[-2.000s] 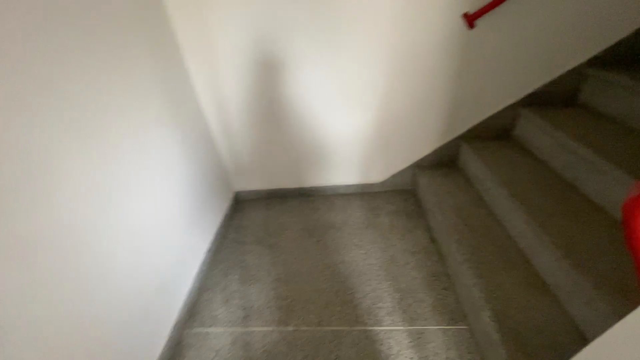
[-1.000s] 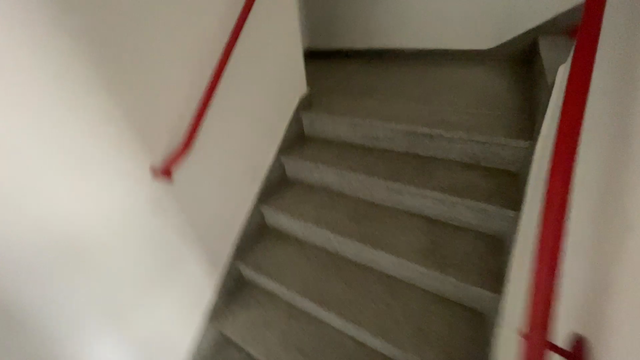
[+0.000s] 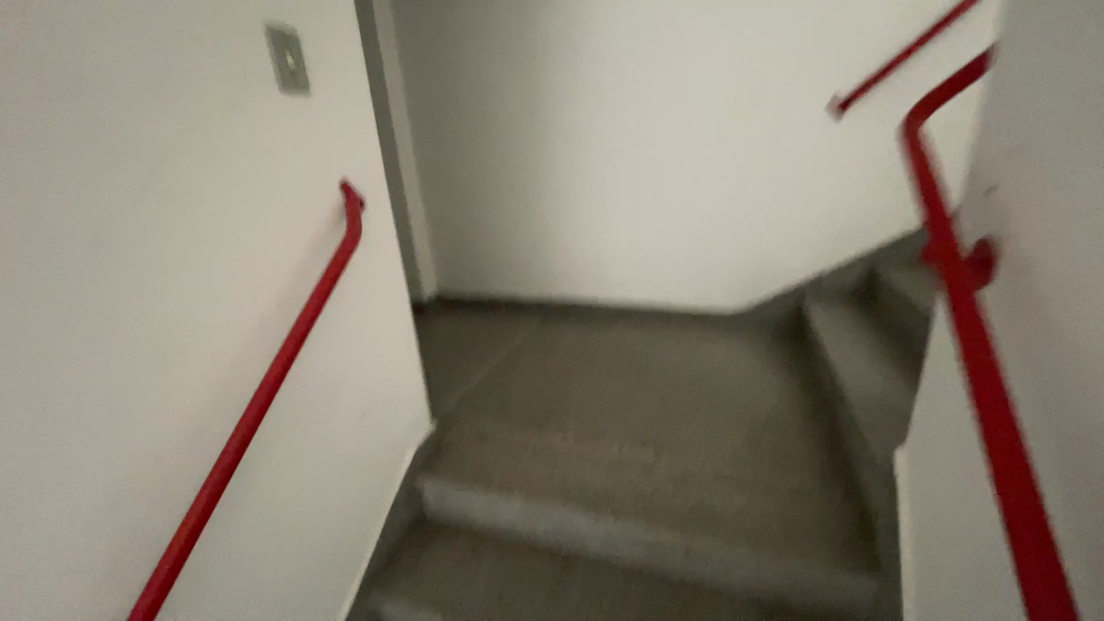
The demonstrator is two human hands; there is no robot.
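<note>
Neither my left hand nor my right hand shows in the head view. A red metal handrail (image 3: 280, 366) slopes up along the white left wall and ends in a bend at a wall bracket. On the right, a thicker red handrail (image 3: 983, 362) rises close by and bends to the right near its top. Between the rails, grey stair steps (image 3: 604, 569) lead up to a grey landing (image 3: 638, 379). The picture is somewhat blurred.
From the landing's right side another flight of steps (image 3: 854, 362) goes up, with a further red rail (image 3: 906, 56) above it. A wall switch plate (image 3: 288, 59) is at upper left. A door frame (image 3: 401, 155) stands at the landing's left.
The view has moved up the flight: the landing at its top, at the upper edge a second ago, now lies in mid-view, and fewer steps show below it. No hand appears in any frame.
</note>
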